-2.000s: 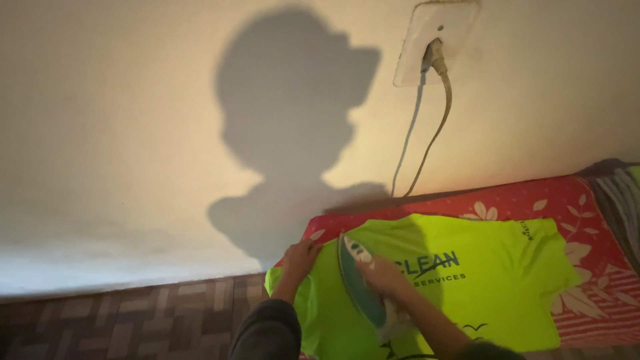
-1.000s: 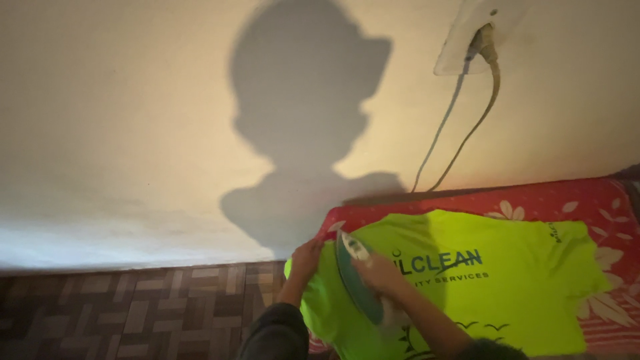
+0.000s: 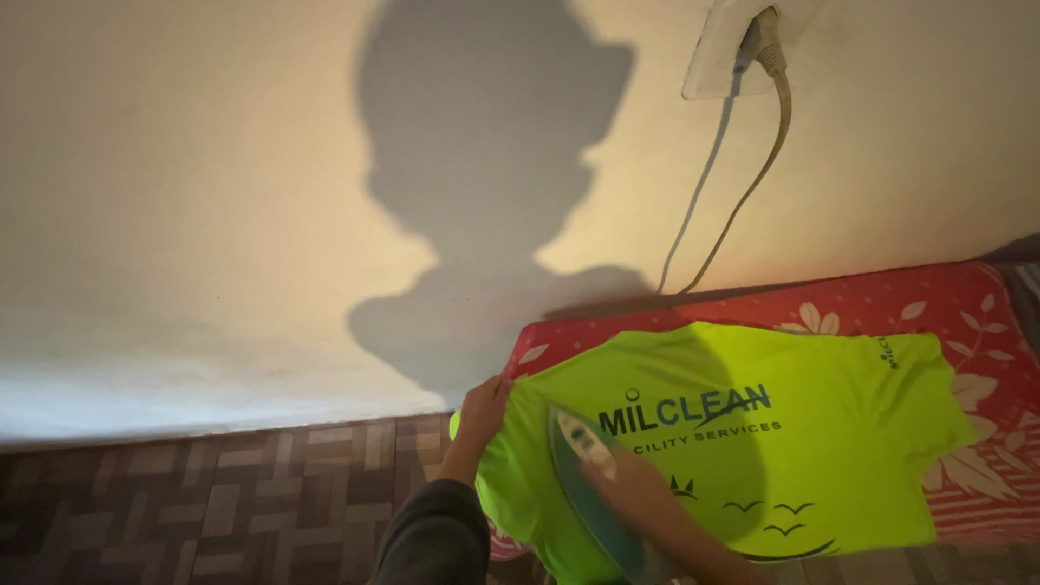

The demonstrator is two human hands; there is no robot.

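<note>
A neon yellow-green T-shirt [image 3: 845, 455] with printed lettering and bird shapes lies spread out. Under it is a red cloth with pale leaf patterns [image 3: 975, 325]. My right hand [image 3: 634, 487] grips the handle of a teal and white clothes iron [image 3: 581, 496], whose tip points up and away on the shirt, left of the lettering. My left hand [image 3: 485, 406] pinches the shirt's upper left edge, left of the iron. The rear of the iron is partly hidden by my right hand and forearm.
A pale wall [image 3: 203, 203] rises behind the cloth and carries a large shadow of a head and shoulders. A plug sits in a wall socket [image 3: 707, 57], and its cord [image 3: 760, 175] hangs down behind the red cloth. Patterned flooring [image 3: 244, 504] lies at the left.
The iron in my right hand has moved down the shirt, away from its upper edge. My left hand stays at the shirt's left side. The view has shifted somewhat.
</note>
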